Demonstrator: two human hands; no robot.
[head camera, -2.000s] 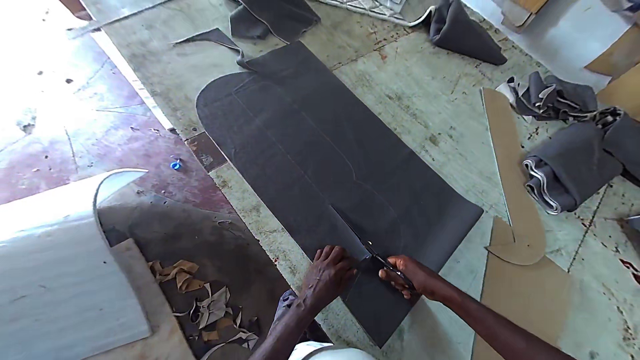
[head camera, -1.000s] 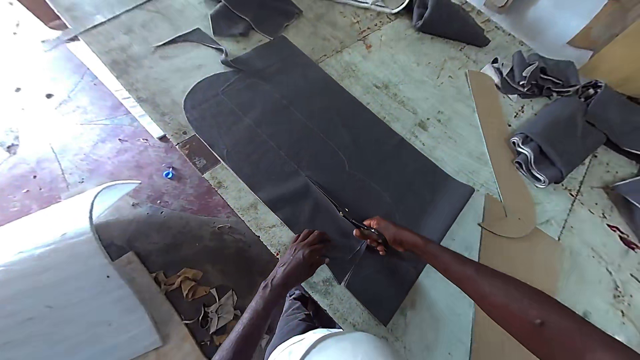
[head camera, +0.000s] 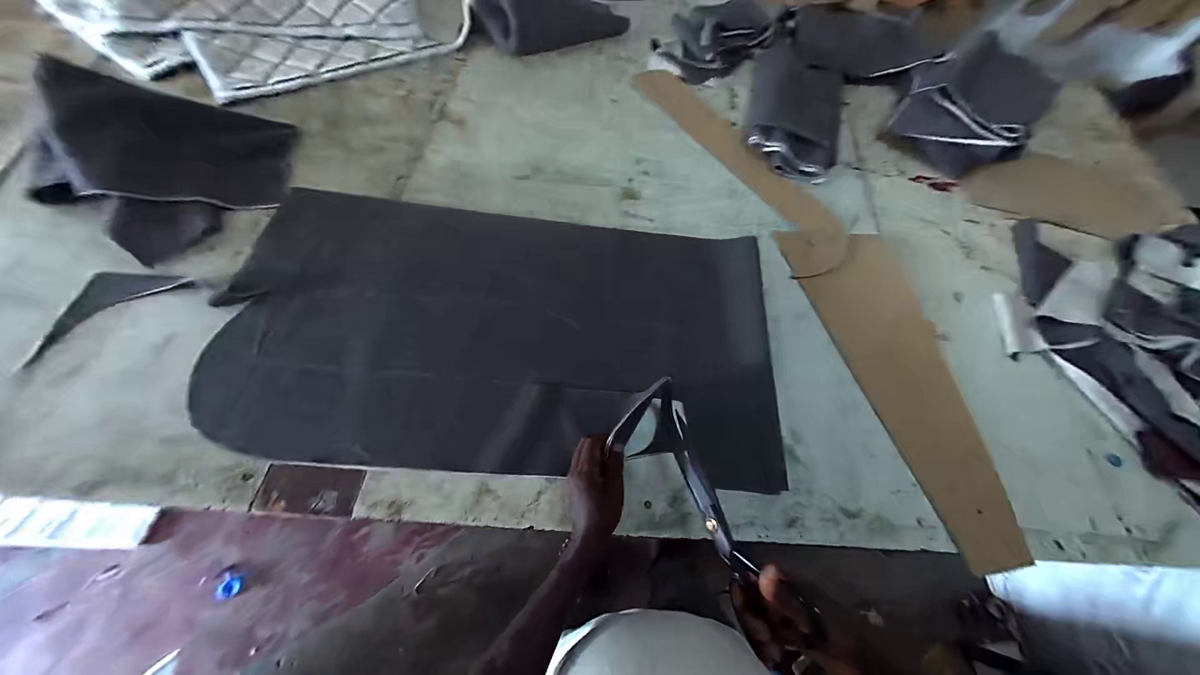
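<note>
A large dark grey fabric piece with faint chalk lines lies flat on the table, its left end rounded. Near its right part it is cut in from the front edge, and pale table shows through the gap. My left hand grips the fabric at the near edge beside that gap. My right hand, at the bottom, holds metal scissors by the handles. Their blades point up and left, and the tips are at the cut.
Cardboard patterns lie right of the fabric. Folded dark cloths are at the back, scraps at the far right. Quilted material and dark cloth lie back left. The table's near edge runs beside my left hand.
The view has turned strongly. The scissors, earlier over the middle of the fabric, now reach in from its near edge. The fabric shows an open gap, and my left hand has hold of its edge there.
</note>
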